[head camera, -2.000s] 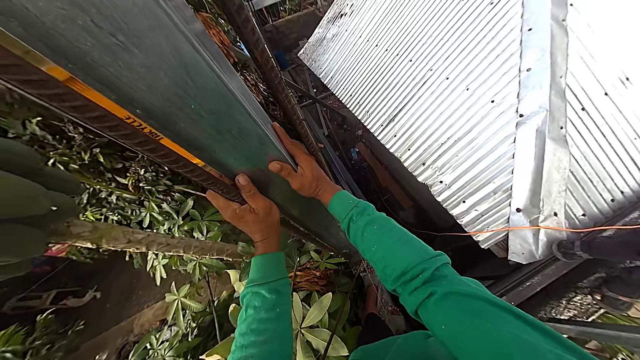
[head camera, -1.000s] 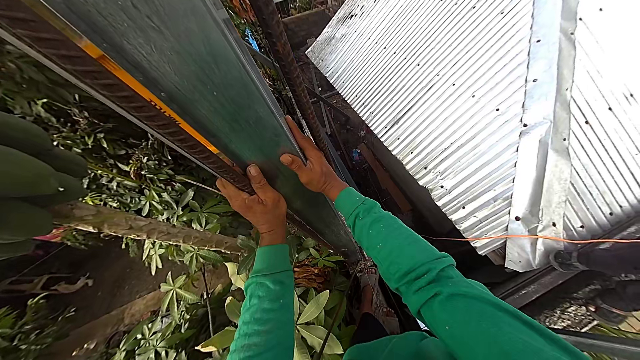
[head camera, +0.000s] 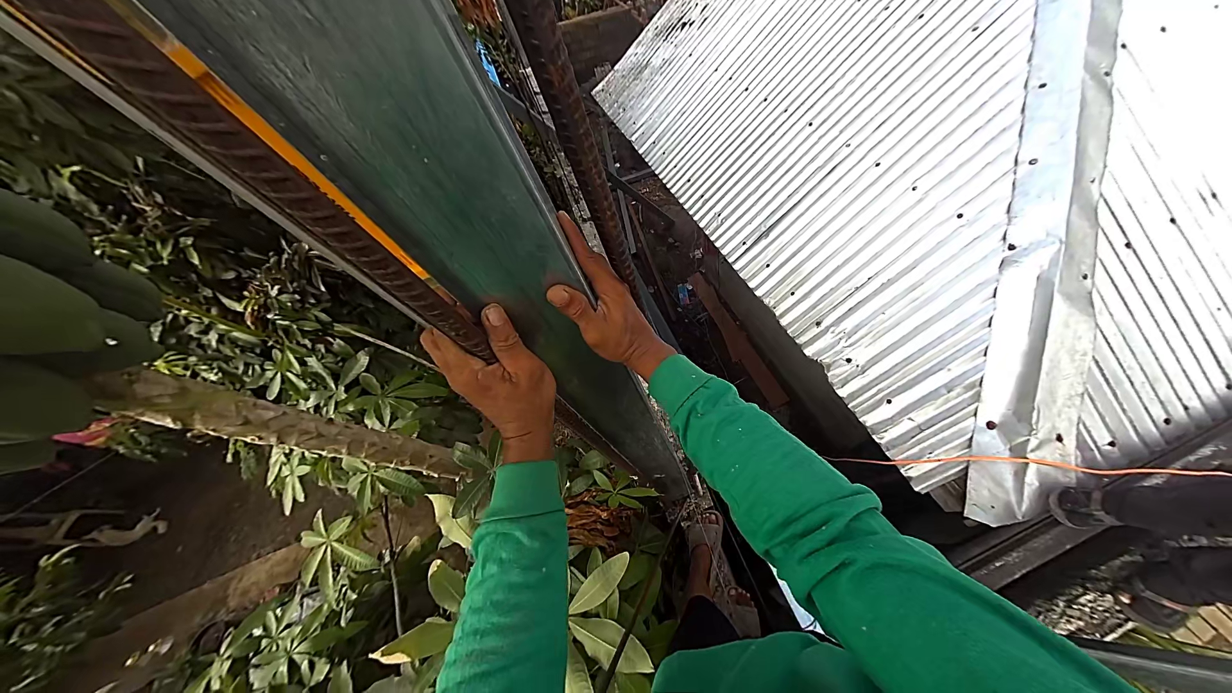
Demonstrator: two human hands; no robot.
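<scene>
A long, dark green-grey metal channel or board slants from the top left down to the centre, between two ribbed steel bars. My left hand grips its left edge, thumb on the flat face, fingers around the edge by the left rebar. On the right edge lies my right hand, its thumb on the face and its fingers along the side near the other rebar. A yellow strip, perhaps a tape measure blade, runs along the left edge, ending just above my left hand.
A corrugated metal roof spreads across the right, with an orange string over its lower corner. Green fruit and a slanting trunk are at the left. Leafy plants grow below. Another person's legs show at the right.
Both hands keep their hold on the long piece, with little change in grip. The view has shifted slightly.
</scene>
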